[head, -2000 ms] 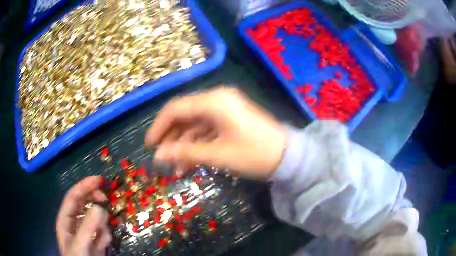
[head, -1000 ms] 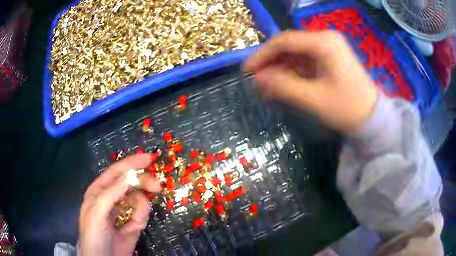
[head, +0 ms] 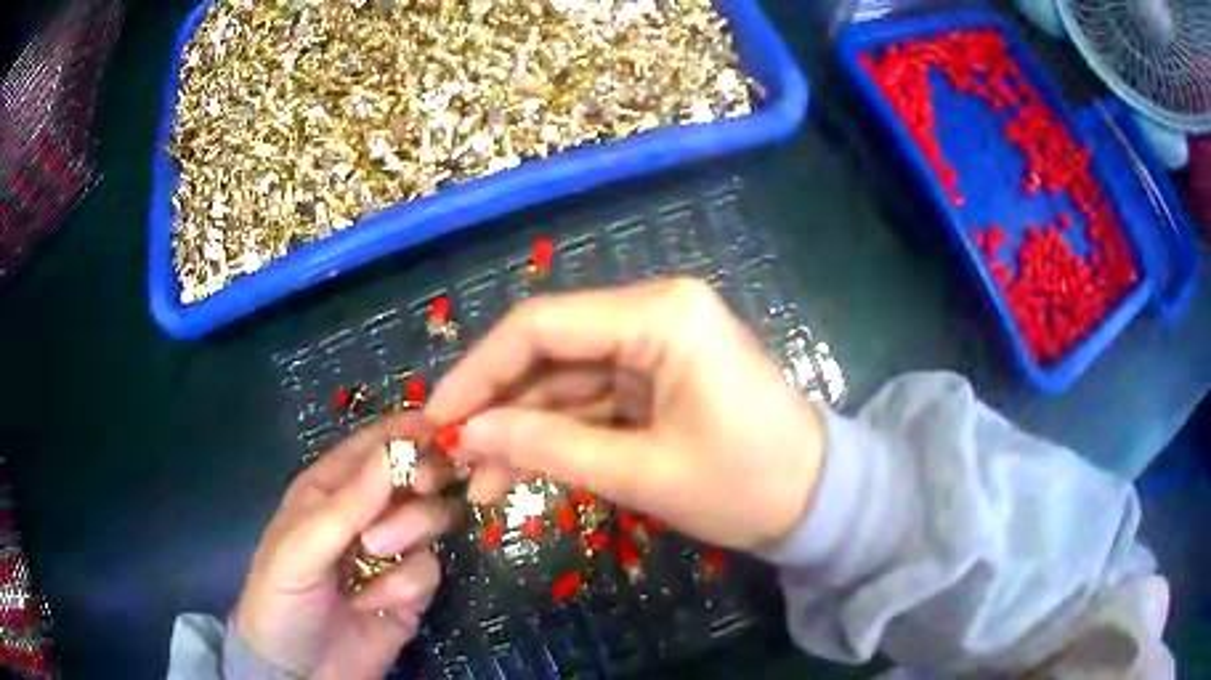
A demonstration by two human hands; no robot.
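My left hand (head: 348,551) holds a shiny gold metal piece (head: 403,462) between thumb and forefinger, with more gold pieces in its curled palm. My right hand (head: 651,419) pinches a red cap (head: 449,436) between thumb and forefinger, close beside that metal piece; whether they touch is unclear. Below the hands lies a clear blister tray (head: 677,239) with several red-capped gold pieces (head: 568,586) scattered on it. My right hand hides part of the tray and pieces.
A large blue bin (head: 478,197) heaped with gold pieces stands beyond the tray. A smaller blue bin (head: 989,286) with red caps is at the right. A pale fan (head: 1153,53) stands at the top right. Reddish netted or clear-wrapped material (head: 51,126) is at the left edge.
My right hand has come from beside the red-cap bin back to my left hand, with a red cap now visible in its fingers. The camera view has shifted, so the bins appear further right.
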